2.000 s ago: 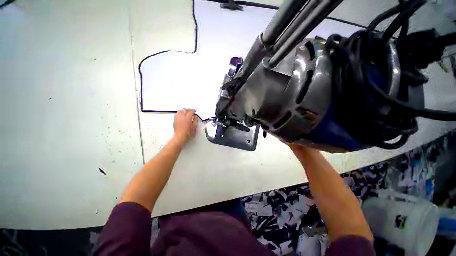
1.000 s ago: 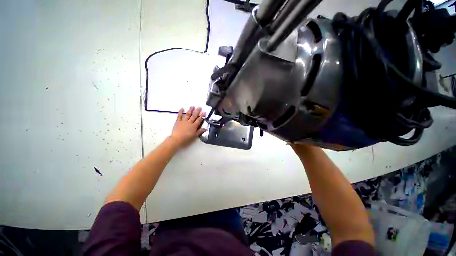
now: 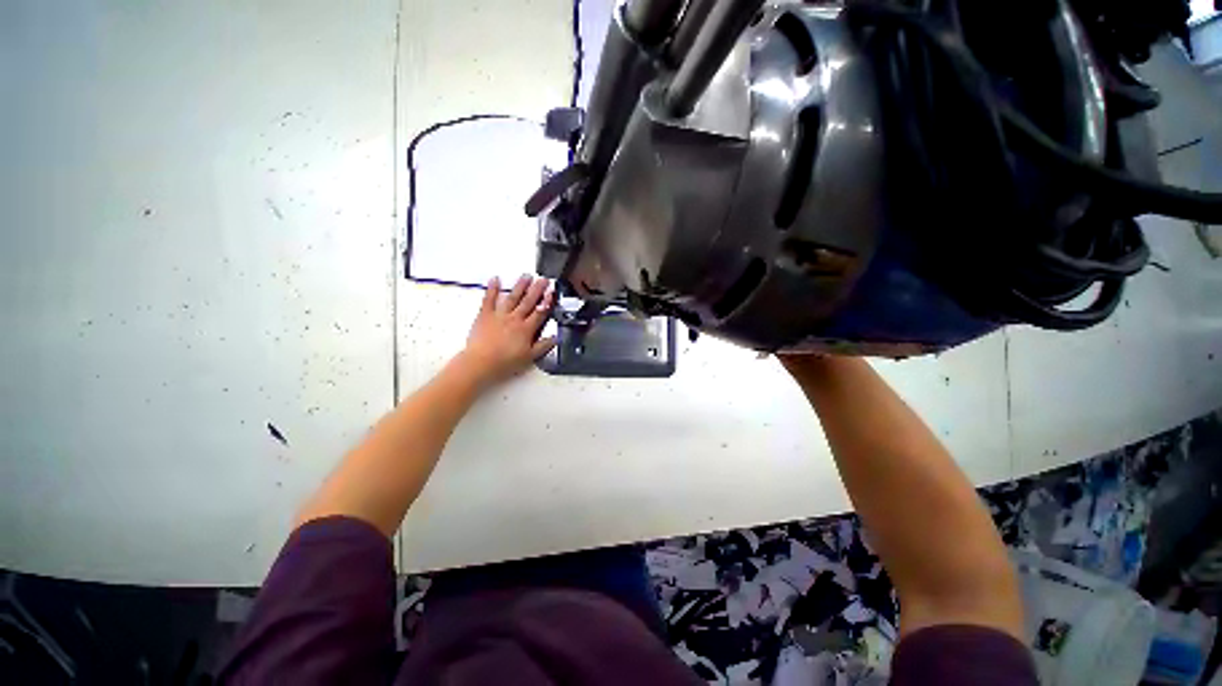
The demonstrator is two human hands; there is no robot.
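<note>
The straight knife cutting machine [image 3: 791,174] stands right of centre, its silver and blue motor hiding part of the lay. Its flat base plate [image 3: 610,346] shows at the near edge of the fabric lay [image 3: 476,201], which is white on top with dark cut edges. My left hand [image 3: 507,328] lies flat, fingers spread, at the lay's near edge, just left of the base plate. My right hand is hidden behind the motor; only the forearm and wrist [image 3: 811,369] show. The blade is hard to make out.
The off-white table [image 3: 201,335] has a seam left of the lay and a small dark scrap [image 3: 278,433] on it. Black cable [image 3: 1072,174] hangs looped at the motor. Fabric waste [image 3: 764,590] covers the floor beyond the near table edge, beside a white bin [image 3: 1092,623].
The machine has turned, its base plate now squarer to the lay's near edge. My left hand has opened from a closer curl to lie flat with fingers spread. The view has shifted a little.
</note>
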